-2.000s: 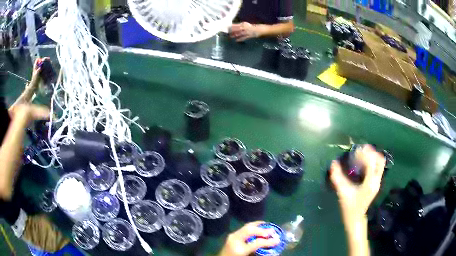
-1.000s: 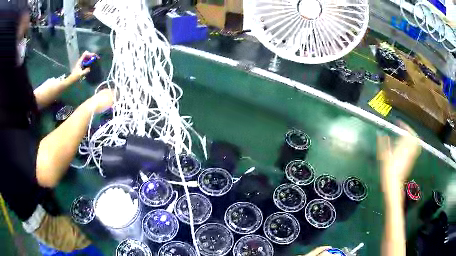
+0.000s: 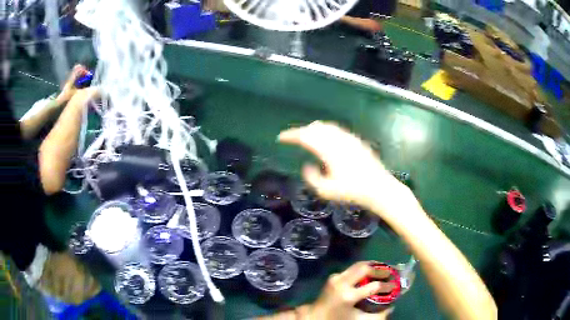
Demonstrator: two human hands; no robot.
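Observation:
My left hand (image 3: 350, 290) is shut on a black cylindrical unit (image 3: 386, 284) whose top ring glows red, at the bottom centre. A small clear bottle (image 3: 406, 275) stands just right of it, partly hidden. My right hand (image 3: 344, 164) is blurred, over the far right part of the upright unit cluster, fingers apart, with nothing seen in it. It partly hides the units beneath. Black units with clear-rimmed round tops (image 3: 256, 228) stand close together on the green bench. Two at the left (image 3: 164, 244) glow blue-violet.
White cables (image 3: 134, 81) hang at left, one lead crossing the units. A white-topped cylinder (image 3: 114, 229) stands left. Another red-lit unit (image 3: 516, 200) is at right beside a dark heap (image 3: 531, 269). Another person's arms (image 3: 59, 147) are at left. A fan (image 3: 290, 9) and cartons (image 3: 487, 72) are beyond.
My right hand has moved from the right side leftward over the cluster. The ring in my left hand was blue and now glows red. The view has shifted.

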